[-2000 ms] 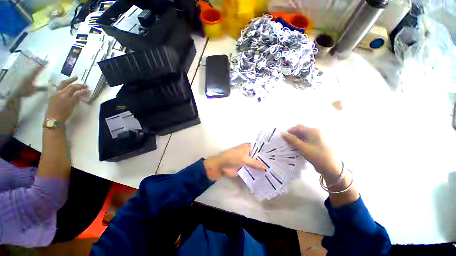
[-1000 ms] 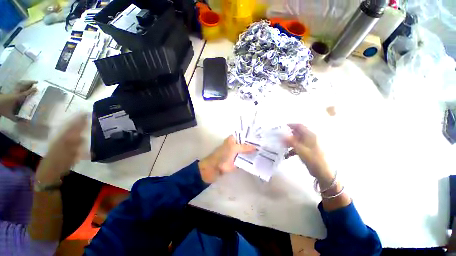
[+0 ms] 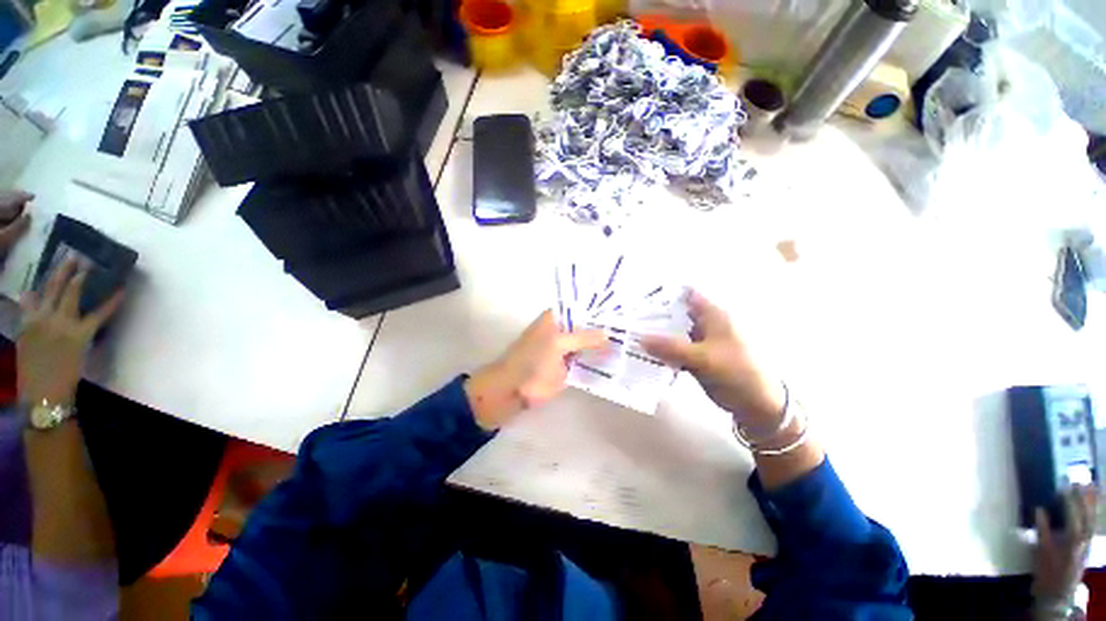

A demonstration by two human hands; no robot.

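Note:
White printed cards with dark lines (image 3: 625, 379) are spread in a fan between my two hands, above the white table. My left hand (image 3: 534, 364) holds the fan at its left side, fingers lying across the cards. My right hand (image 3: 716, 352) grips the cards at their right edge with thumb and fingers. The fingertips partly hide the cards. I cannot tell how many cards each hand holds.
Stacked black trays (image 3: 352, 231) stand at left, beside a dark phone (image 3: 503, 169). A tangled silver-white pile (image 3: 643, 121) and steel flask (image 3: 843, 67) are behind. A co-worker's hand (image 3: 61, 309) holds a black box at left; another hand (image 3: 1067, 528) touches a black box (image 3: 1053, 455) at right.
The fan has narrowed and my right hand has moved slightly left. The front black tray with a card has left the stack; a co-worker now holds a black box at left. Another box and hand appear at right.

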